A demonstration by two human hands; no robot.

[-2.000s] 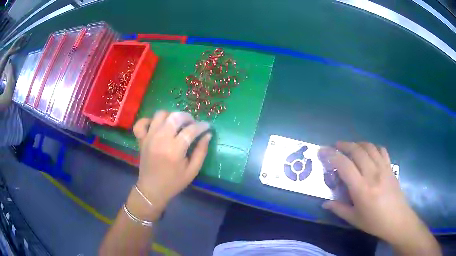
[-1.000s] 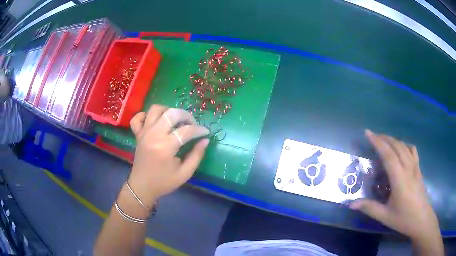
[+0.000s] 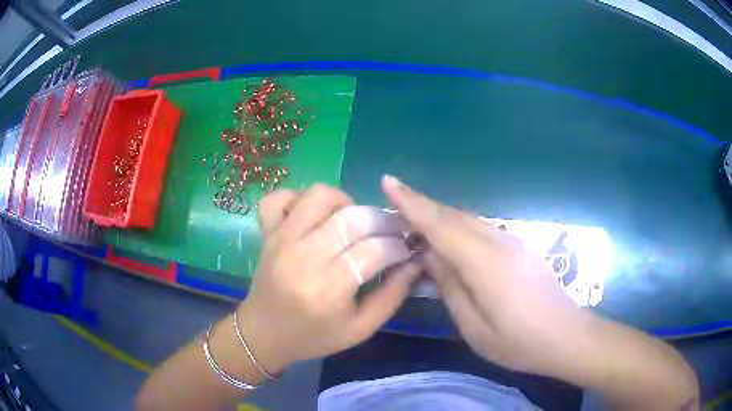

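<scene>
A silver metal plate point(image 3: 590, 261) lies flat on the dark green work surface; its right cutout shows, the rest is under my hands. My left hand point(image 3: 337, 265), with whitish covers on its fingers, is over the plate's left end. Its thumb and fingertips are together at a small copper-coloured ring point(image 3: 414, 241), partly hidden. My right hand point(image 3: 498, 281) covers the plate's middle, its fingertips beside the left ones; whether it holds anything is hidden. A pile of copper rings point(image 3: 255, 136) lies on the light green mat point(image 3: 321, 120).
A red bin point(image 3: 152, 177) with copper parts stands at the mat's left. Clear stacked trays point(image 3: 60, 160) with red strips are beyond it. A blue stool point(image 3: 52, 281) is below the work edge. Blue tape point(image 3: 481, 74) runs along the far side.
My left hand has moved right from the mat to the plate. My right hand has moved left over the plate, meeting the left hand. The whole view has shifted right.
</scene>
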